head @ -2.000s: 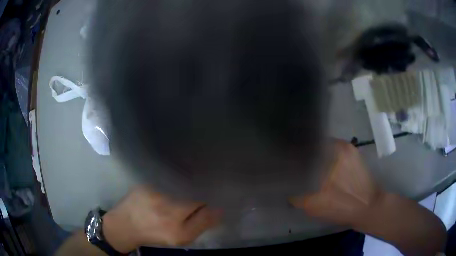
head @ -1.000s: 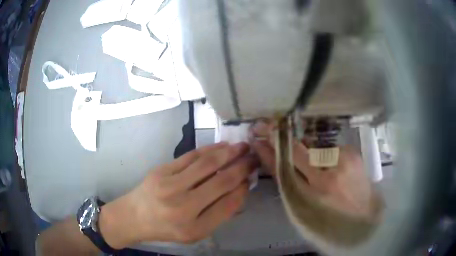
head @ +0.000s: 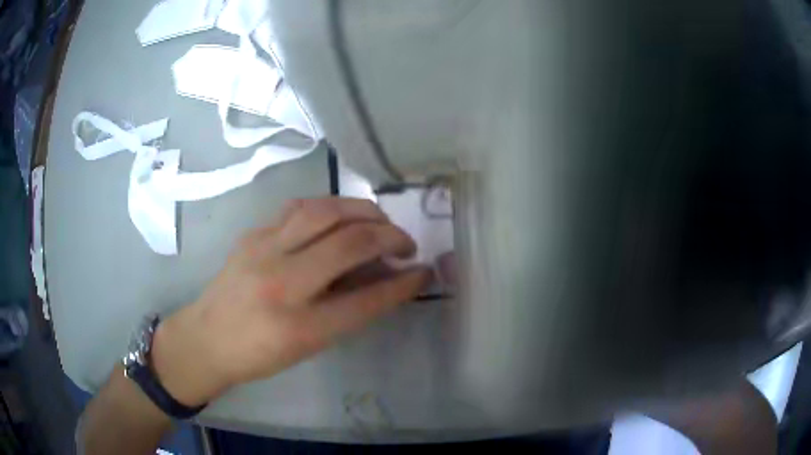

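A white fabric piece (head: pixel 416 220) lies at the sewing area, partly covered by the machine head (head: pixel 418 98). My left hand (head: pixel 307 284) is at its left and near side, with the thumb and bent fingertips holding its edge. My right hand is almost wholly hidden behind the machine head. A blurred fingertip (head: pixel 446 267) shows at the piece's near right side, and part of my right forearm (head: pixel 734 416) shows at lower right. The needle is not clearly visible.
Pointed white pieces (head: pixel 222 78) lie at upper left. A white band (head: pixel 227 180) runs from them to another white piece (head: pixel 153 211), beside a small loop (head: pixel 98 138). The blurred machine head blocks the right side. White sheets (head: pixel 654 437) show below the table.
The machine head now covers more of the centre and right, hiding my right hand. My left hand is slightly higher and further left in view, its fingers more bent.
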